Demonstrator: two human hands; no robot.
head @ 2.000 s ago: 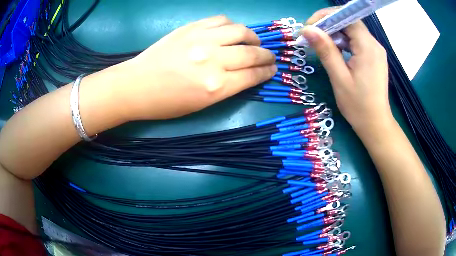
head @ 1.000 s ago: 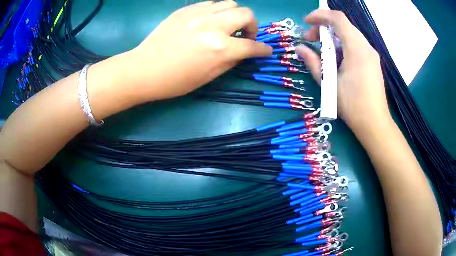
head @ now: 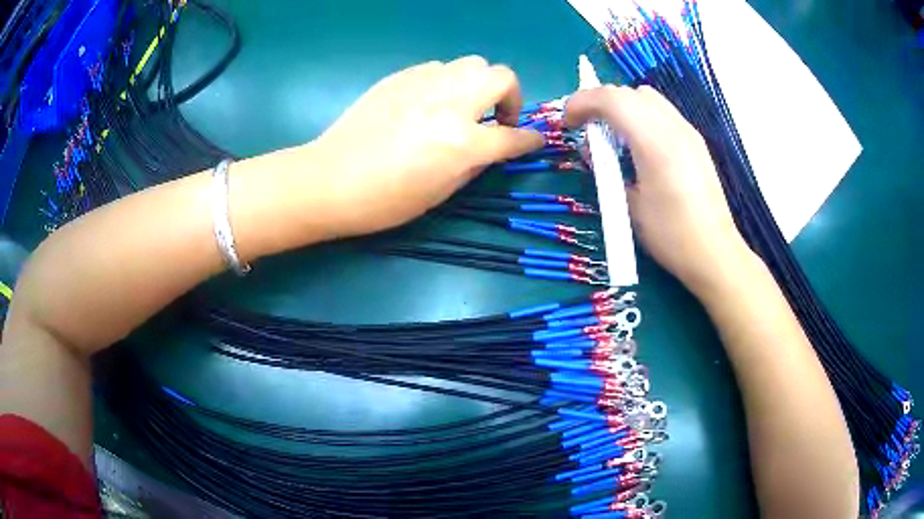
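My left hand (head: 436, 142) is over the top group of black leads, its thumb and fingertips at their blue sleeves (head: 547, 261) and red collars. My right hand (head: 659, 172) holds a thick white paint marker (head: 611, 198) against the palm, its pale tip pointing up and away, its other end toward me. The right fingertips are at the red collars beside the left ones. The silver ring terminals (head: 629, 319) of the lower groups lie in a column in front of me. The rings between my fingertips are mostly hidden.
Black lead bundles (head: 405, 350) fan across the dark green bench (head: 699, 405). Another bundle (head: 770, 223) runs down the right side over a white sheet (head: 800, 152). A blue plastic thing (head: 76, 66) and more lead ends are at the far left. A flat silver strip lies at the lower left.
The marker has swung from tip-down at the rings to lying along my right palm, tip away. Both hands are at the top leads, several of which are now spread apart. The view has shifted.
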